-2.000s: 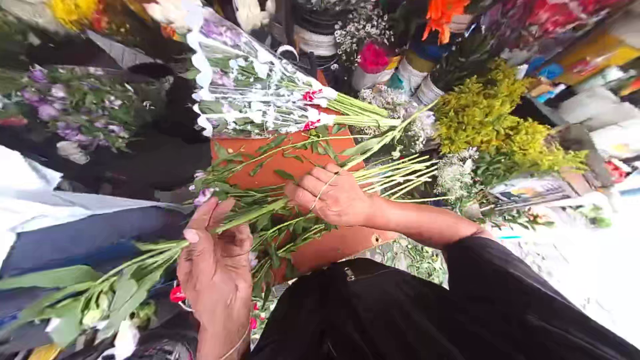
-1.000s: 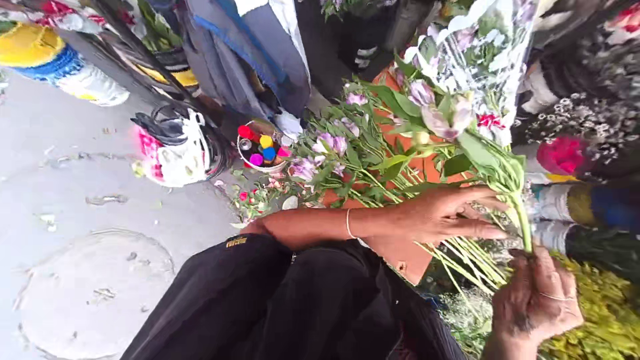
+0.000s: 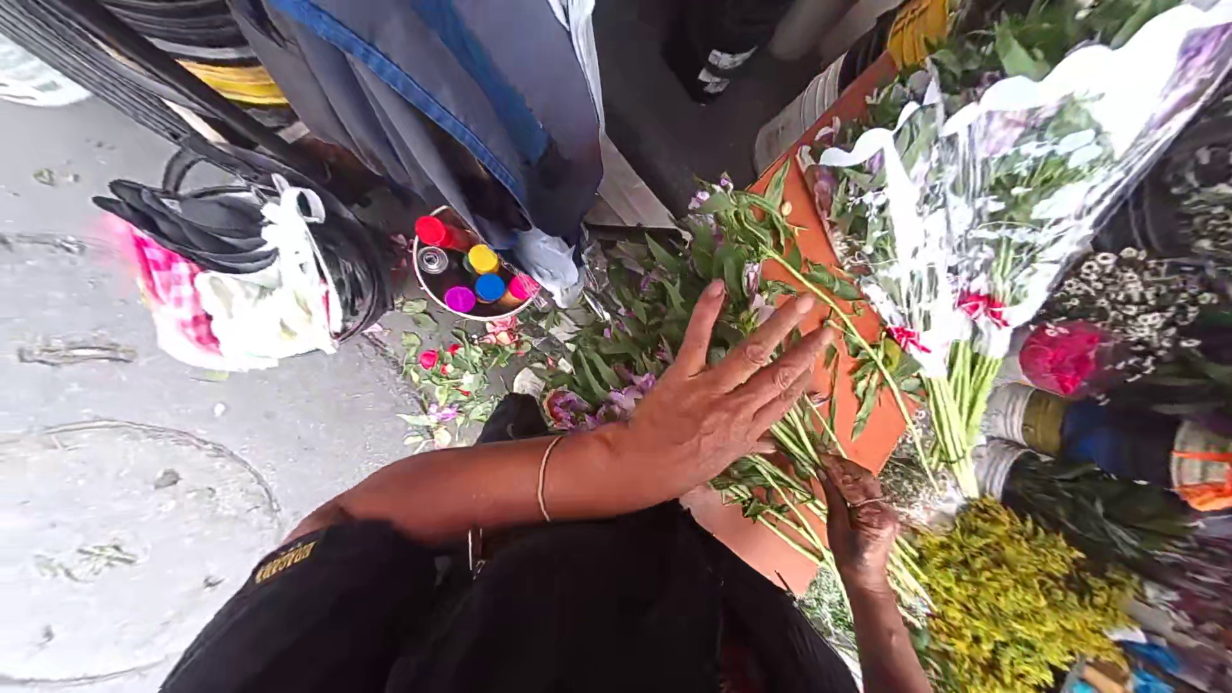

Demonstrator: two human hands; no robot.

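Observation:
My left hand point(image 3: 707, 414) is spread open, palm down, over a pile of leafy purple flower stems point(image 3: 645, 318) on an orange-brown table point(image 3: 866, 414). Below and right of it, my right hand point(image 3: 859, 520) has its fingers curled around cut green stems point(image 3: 789, 452) near the table's edge. Its fingertips are partly hidden. One long leafy stem point(image 3: 828, 298) lies slanting beyond my left fingers. On the table's right side lie flower bouquets in clear, white-edged wrap point(image 3: 1020, 183), tied with red ribbon point(image 3: 982, 308), their bare stems towards me.
Yellow flowers point(image 3: 1020, 587) stand at the lower right, with small white blooms point(image 3: 1136, 298) above. A basket of spray cans point(image 3: 472, 274) is left of the pile, near dark blue cloth point(image 3: 462, 106). A bag with pink and white contents point(image 3: 241, 279) sits on the grey ground point(image 3: 96, 385).
A second ago both hands held a pale purple flower bunch upright by its stems; now my left hand is open and my right hand is lower, at the stems on the table.

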